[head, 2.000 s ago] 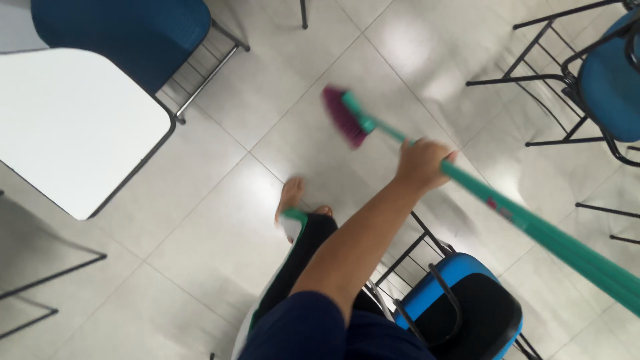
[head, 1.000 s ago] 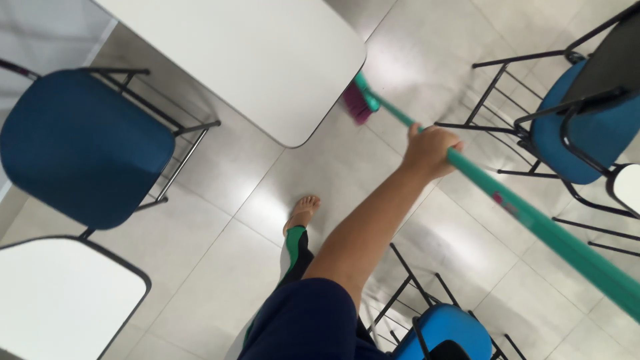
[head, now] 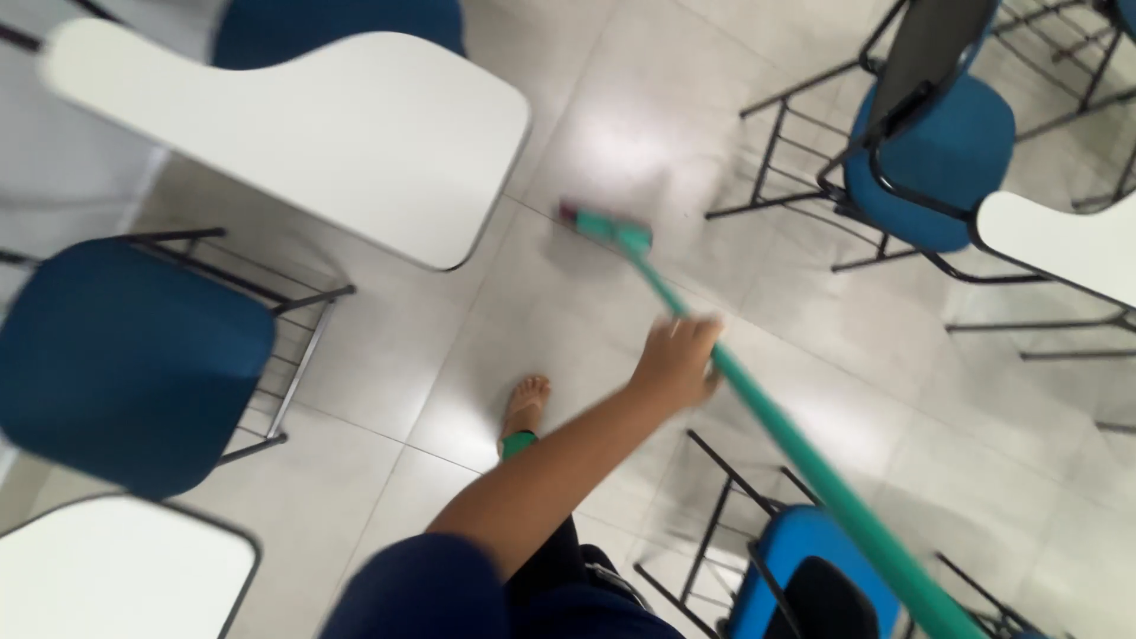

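My left hand (head: 679, 359) is closed around the green handle of a broom (head: 799, 453), partway along it. From there the handle runs down to the lower right and leaves the view. The broom's green head (head: 612, 229), with dark reddish bristles at its left end, is low over the tiled floor, beyond my hand; blur hides whether it touches. My right hand is out of view. One bare foot (head: 526, 404) shows below and left of my hand.
White writing tablets (head: 355, 151) and blue-seated chairs (head: 133, 364) stand on the left. Another blue chair (head: 932, 160) with black metal legs is at the upper right, beside a white tablet (head: 1065, 248). A brighter blue chair (head: 821, 550) stands at the lower right.
My left hand stays closed on the handle. The broom head, partly behind a tablet's edge a second ago, now shows whole on open floor. The view has shifted.
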